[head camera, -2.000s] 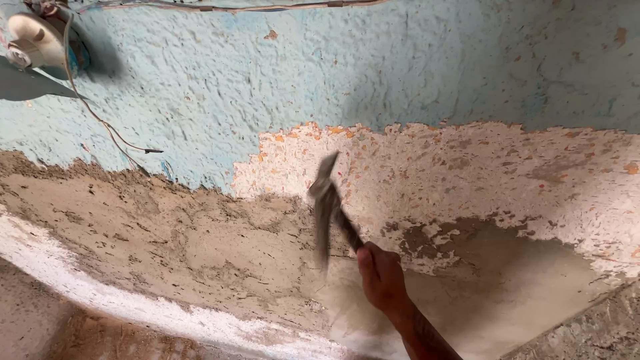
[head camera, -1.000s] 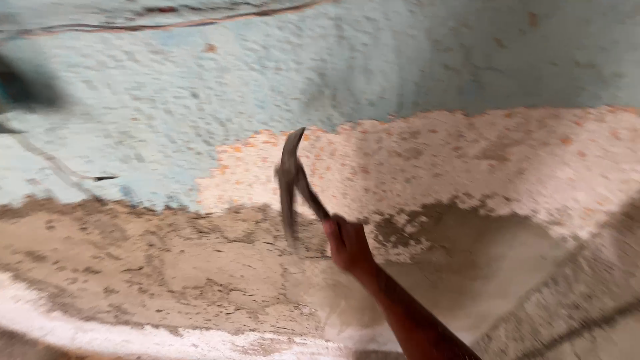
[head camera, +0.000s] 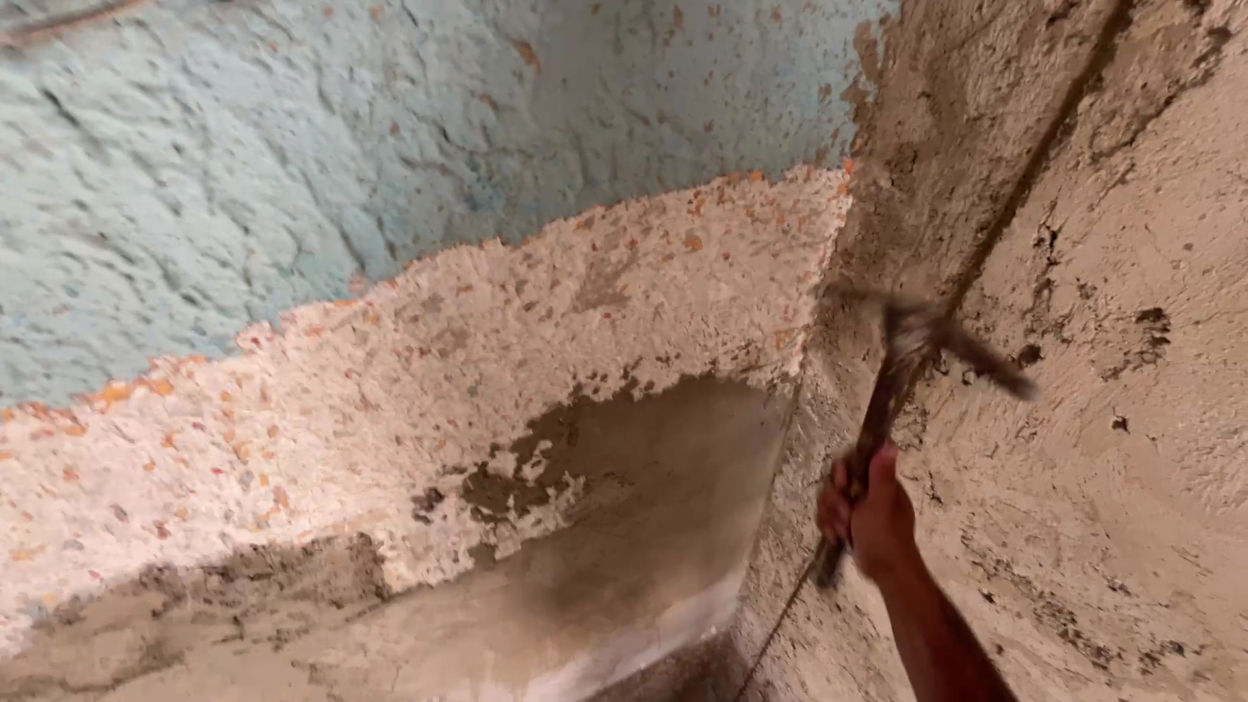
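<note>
My right hand (head camera: 873, 517) grips the handle of a hammer with a long two-ended, pick-like head (head camera: 916, 322). The forearm comes up from the lower right. The hammer head is motion-blurred and lies over the corner strip between the pale, roughened wall band (head camera: 585, 292) and the brown plastered wall (head camera: 1092, 468); whether it touches the surface cannot be told. The pale band shows orange and grey specks, and above it is blue painted plaster (head camera: 292, 127). My left hand is out of view.
Smooth grey-brown plaster (head camera: 663, 458) lies below the pale band, with a whitish strip (head camera: 673, 634) under it. A dark groove (head camera: 1033, 166) runs diagonally down the wall at right. Part of a cable (head camera: 68, 21) shows at the upper left.
The view has swung right to the wall corner. My right hand and the hammer have moved from the pale band's left part to the corner; the grip is kept.
</note>
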